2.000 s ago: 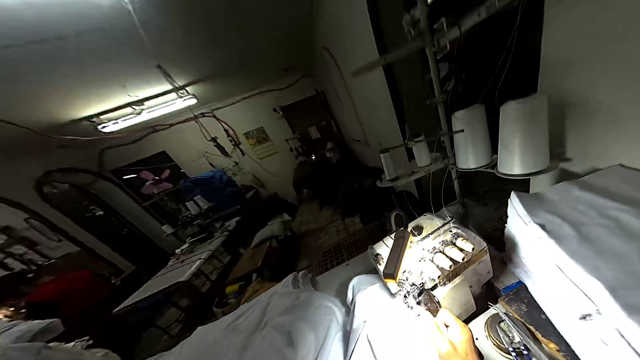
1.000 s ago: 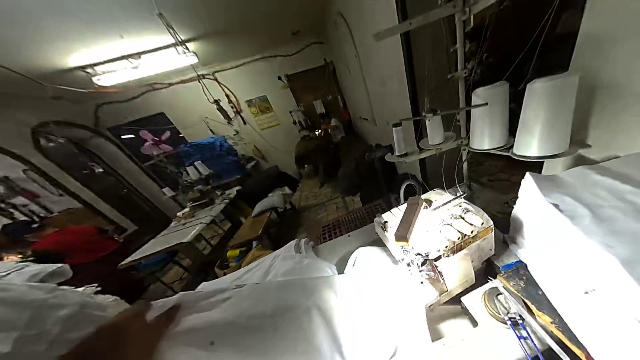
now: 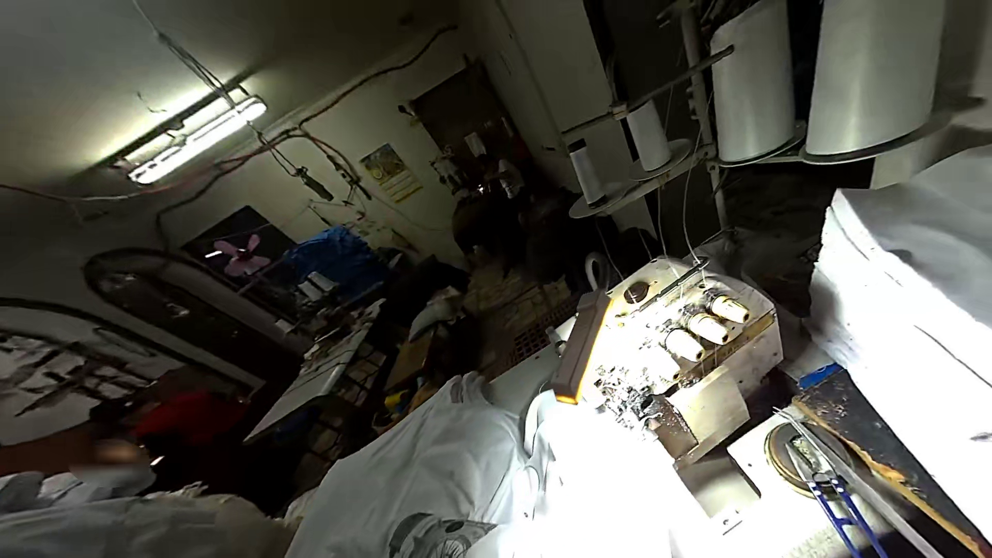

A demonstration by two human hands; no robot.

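Neither my left hand nor my right hand shows in the head view. An overlock sewing machine (image 3: 643, 341) stands right of centre, brightly lit, with several tension knobs (image 3: 707, 328) and lint about its needle area. A brown bar lamp (image 3: 581, 347) is fixed at its left side. White fabric (image 3: 434, 457) lies in folds in front of and beside the machine; a grey printed patch (image 3: 446, 538) shows at the bottom edge. Blue-handled thread snips (image 3: 841, 508) rest on the machine table at lower right, over a round metal piece (image 3: 798, 453).
A stack of white fabric (image 3: 914, 310) rises at the right. Thread cones (image 3: 756, 85) stand on a rack above the machine. A person in red (image 3: 190, 422) is at the left, near more pale cloth (image 3: 132, 527). A long worktable (image 3: 318, 380) stands beyond.
Two seconds ago a hand was at the machine's front; one second ago a hand lay over the white fabric at lower left. Neither shows now. The view has shifted and tilted.
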